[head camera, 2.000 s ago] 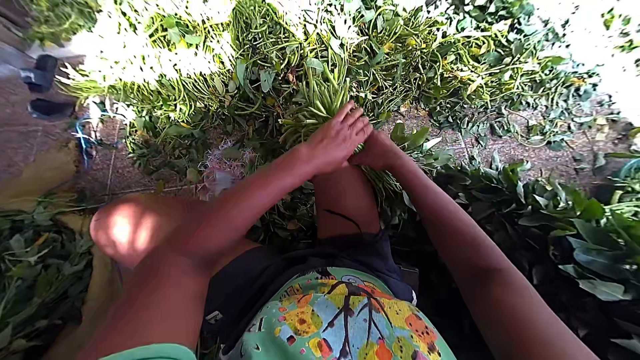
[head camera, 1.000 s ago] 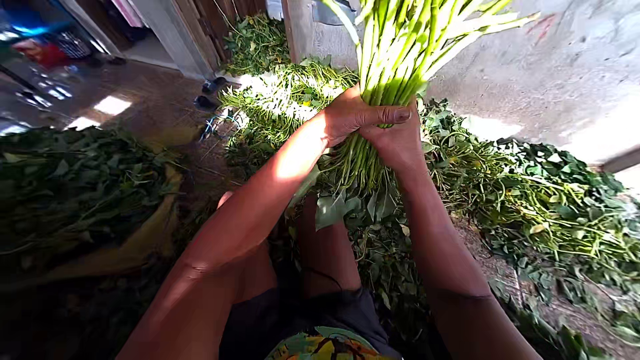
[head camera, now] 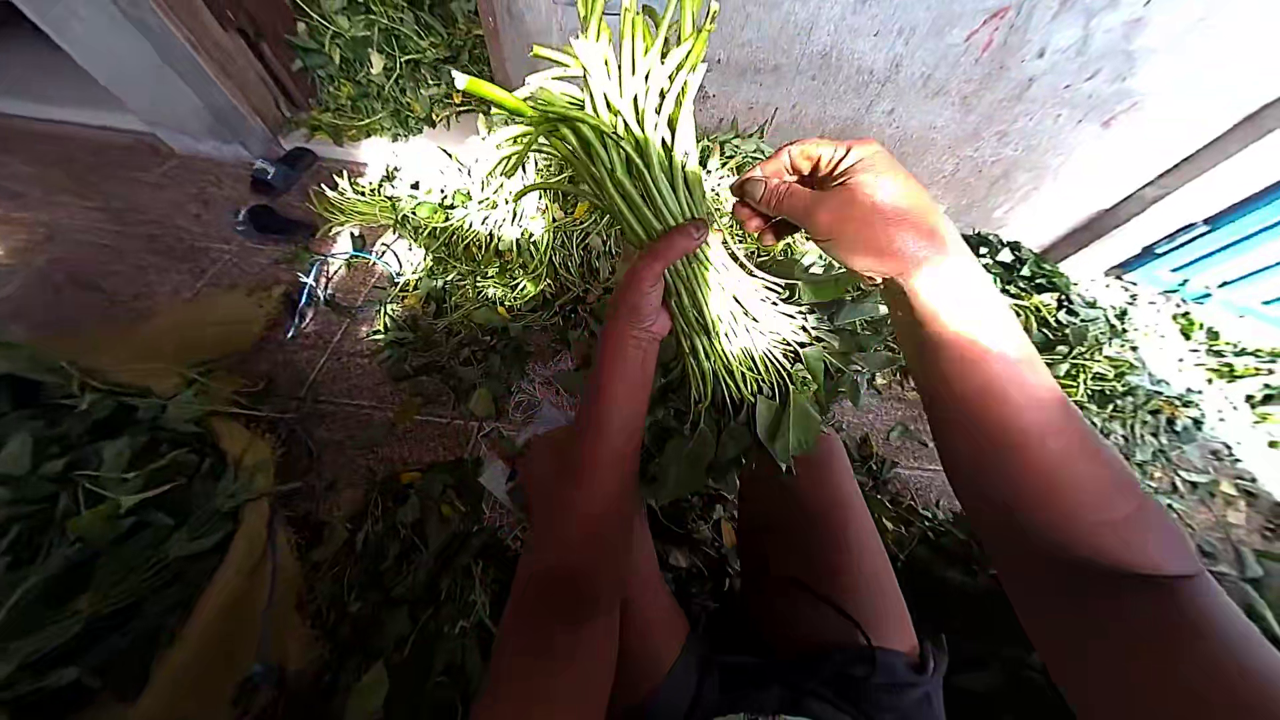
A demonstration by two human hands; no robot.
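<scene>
My left hand (head camera: 655, 285) is wrapped around the middle of a bunch of green leafy-vegetable stems (head camera: 640, 170), its thumb across the front. The bunch leans up to the left, with bare stem ends at the top and broad leaves hanging at the bottom over my knees. To the right of the bunch, my right hand (head camera: 835, 205) is raised with its thumb and fingertips pinched together. Whether something thin is between those fingertips cannot be told.
Heaps of cut greens (head camera: 480, 250) lie along the concrete wall (head camera: 850, 90). More leaves lie on yellowish sacking (head camera: 245, 450) at left. Dark slippers (head camera: 265, 222) and blue-white string (head camera: 315, 285) are on the floor. A blue slatted object (head camera: 1220, 255) stands at far right.
Both hands were around the bunch one second ago; now my right hand is off it, to the right. Two seconds ago the bunch was lower, by my knee. The view has shifted.
</scene>
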